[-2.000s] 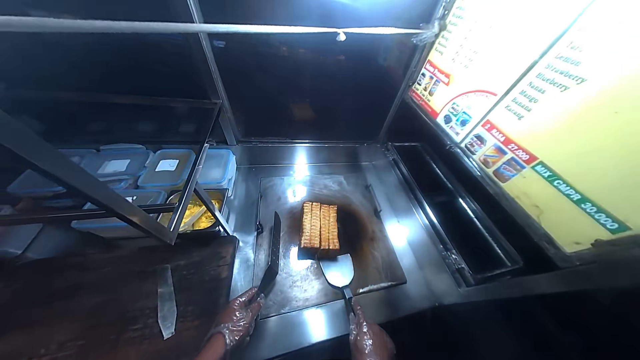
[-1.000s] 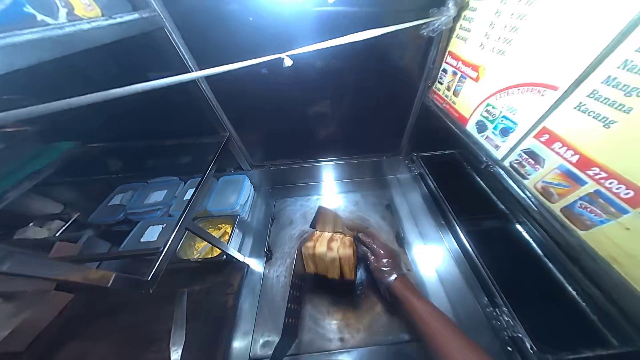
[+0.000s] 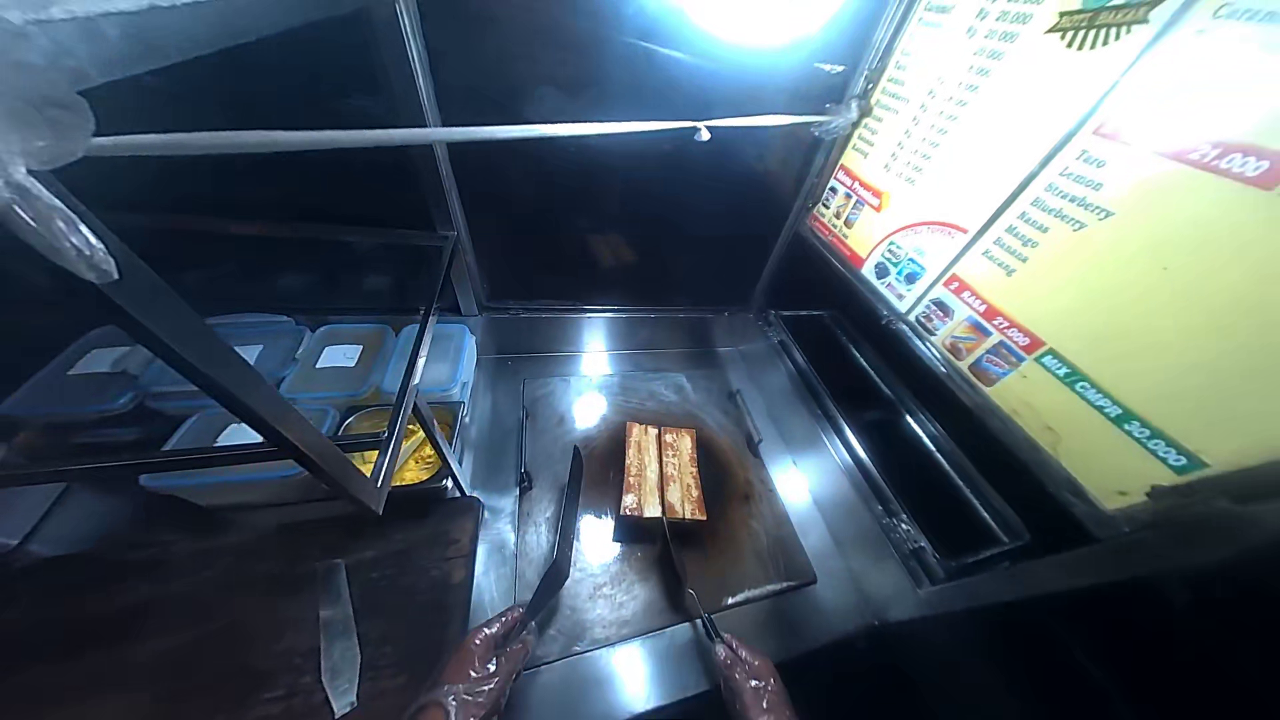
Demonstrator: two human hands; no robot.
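Two strips of toasted bread (image 3: 643, 470) lie side by side on the metal griddle plate (image 3: 620, 610), with a narrow gap between them. My left hand (image 3: 485, 665), in a clear plastic glove, grips a dark spatula (image 3: 568, 530) whose blade stands on edge left of the bread. My right hand (image 3: 750, 680), gloved too, holds the handle of a metal spatula (image 3: 673, 550). Seen edge-on, that blade reaches up to the near end of the gap between the strips; whether it touches them I cannot tell.
At left is a dark board (image 3: 240, 600) bearing a flat metal blade (image 3: 340, 640). Behind it, lidded plastic containers (image 3: 345, 362) and a tub of yellow spread (image 3: 420, 460) stand by a metal frame (image 3: 320, 465). A dark trough (image 3: 900, 440) and a menu board (image 3: 1100, 300) are at right.
A second ago my right hand was at the right side of the bread, which stood as a tall block; now the bread shows as two strips, and that hand is at the front with a spatula.
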